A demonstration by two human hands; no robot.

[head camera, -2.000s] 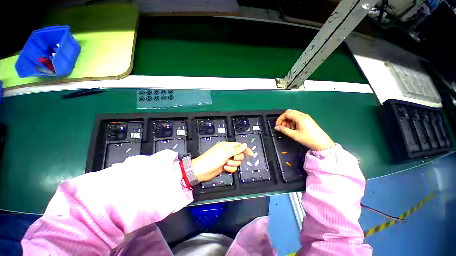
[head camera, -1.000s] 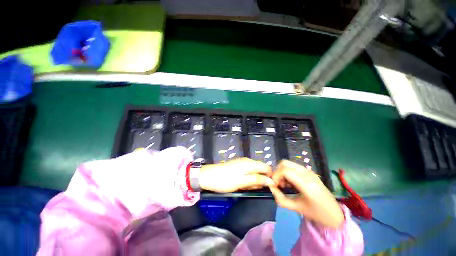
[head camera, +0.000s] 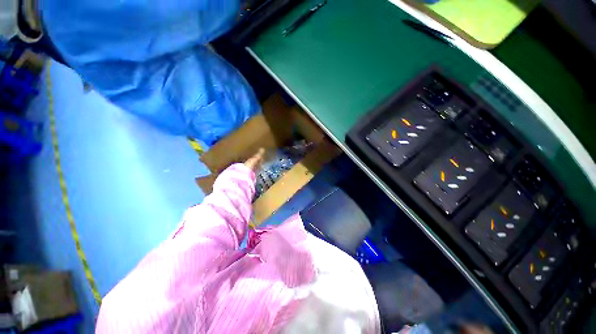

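Observation:
My left hand (head camera: 256, 159) is stretched out over the near left side of an open cardboard box (head camera: 289, 199) below the bench. Its fingers look extended, with nothing clearly held. A shiny pile of small clear and dark pieces (head camera: 278, 171) lies in the box. The black carrier tray (head camera: 408, 182) lies on the green bench at the right, running diagonally. Its phone units (head camera: 449, 175) show orange and white marks. A dim, skin-coloured blur at the bottom edge may be my right hand (head camera: 476, 328); its fingers cannot be made out.
A person in blue clothing (head camera: 157, 72) is close at the upper left, beside the box. The green bench's front edge (head camera: 366, 168) runs diagonally. A thin black tool (head camera: 304, 17) and dark tweezers (head camera: 428, 30) lie on the bench. Another cardboard box (head camera: 49, 293) stands at the lower left.
The view has swung left and down, towards the floor and cardboard box. My left hand has left the tray and reached out over the box. My hands are no longer together.

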